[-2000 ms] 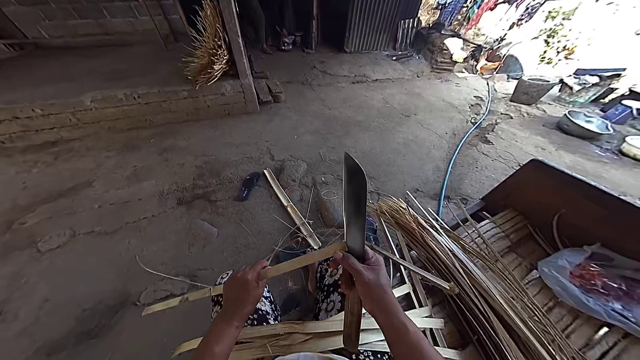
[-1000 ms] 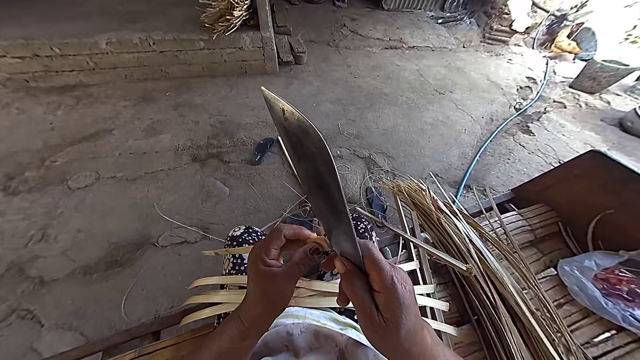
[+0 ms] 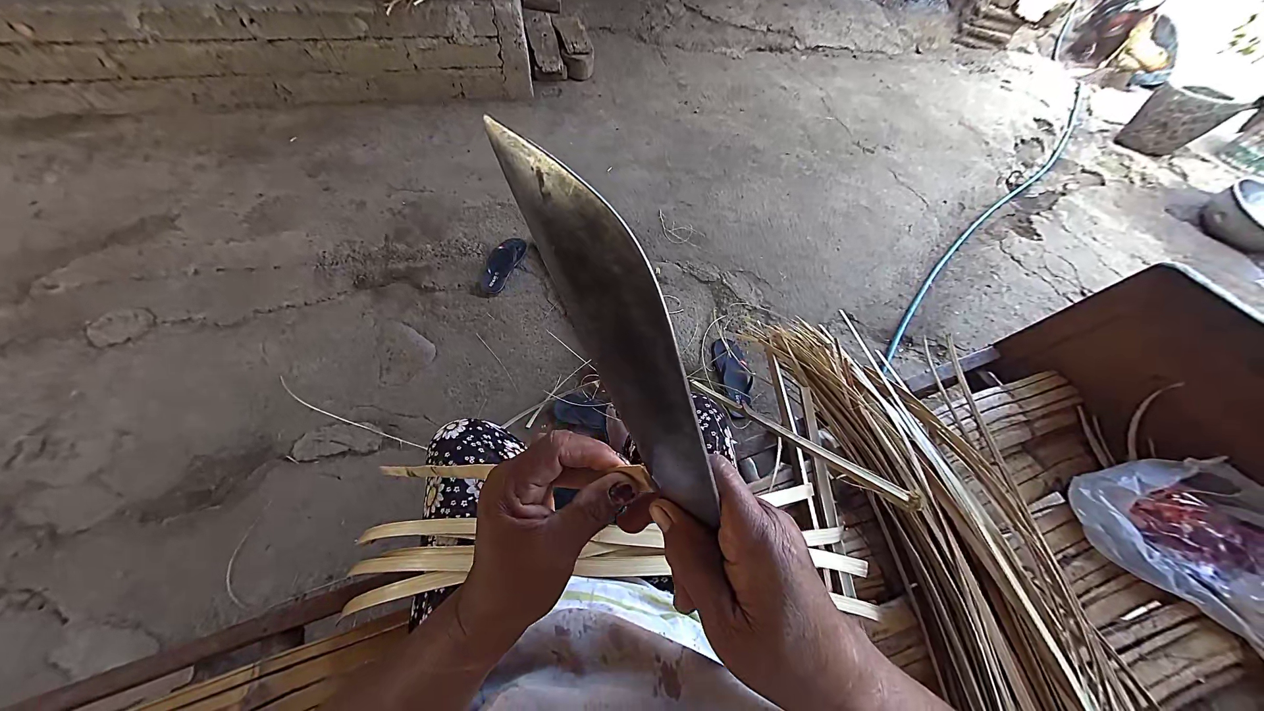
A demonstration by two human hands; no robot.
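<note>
My right hand [image 3: 755, 563] grips a broad machete [image 3: 617, 286] near the base of its blade, which points up and to the left. The machete's handle is hidden. Close against it on the left, my left hand [image 3: 553, 523] pinches the end of a bamboo strip [image 3: 637, 478] between thumb and fingers, beside the blade's lower edge. Several pale split bamboo strips [image 3: 415, 563] lie crosswise over my lap, under both hands, on dark floral cloth and a pale stained cloth [image 3: 612, 657].
Thin bamboo splints [image 3: 948, 513] lie bundled on a slatted bamboo bench [image 3: 1047, 415] at right, beside a plastic bag [image 3: 1175, 533] with reddish contents. Flip-flops [image 3: 503, 267] and a blue hose [image 3: 973, 232] are on the ground. A bucket [image 3: 1175, 118] stands at upper right.
The long strip that stuck out left of my left hand two seconds ago no longer shows there. The machete has gone from upright to leaning left, and my hands have come together. The view has tilted down.
</note>
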